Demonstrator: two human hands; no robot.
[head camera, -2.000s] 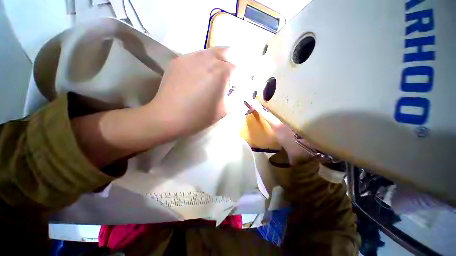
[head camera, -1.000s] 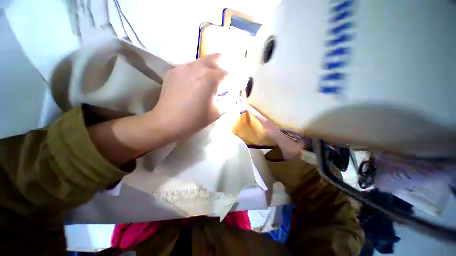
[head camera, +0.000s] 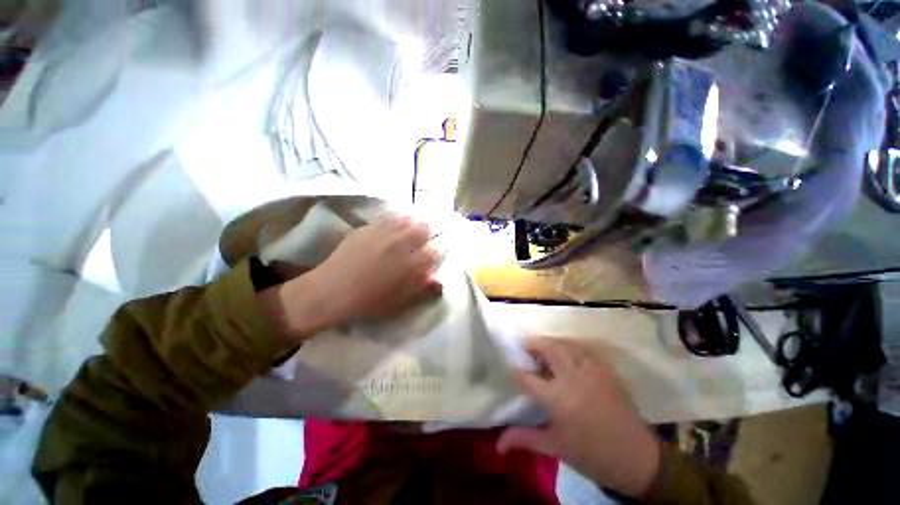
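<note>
A pale beige fabric panel (head camera: 395, 345) lies bunched and folded in front of the needle area of the white-grey sewing machine head (head camera: 513, 108). My left hand (head camera: 380, 271) rests on the fabric just left of the bright lamp spot, fingers bent and pressing or gripping it; the fingertips are partly lost in glare. My right hand (head camera: 582, 404) holds the fabric's right edge near the table's front edge, between thumb and fingers. The needle and presser foot cannot be made out in the glare.
Black-handled scissors (head camera: 794, 357) and another dark-handled tool (head camera: 706, 330) lie at the right of the table. A fuzzy lilac mass (head camera: 750, 232) hangs by the machine head. Pale cut pieces (head camera: 306, 108) lie behind the fabric. A printed ruler (head camera: 400, 383) shows near the front edge.
The view has shifted, now showing the machine's front face and the scissors. My right hand has come from beside the needle area toward the front edge and holds fabric there. My left hand stays on the fabric.
</note>
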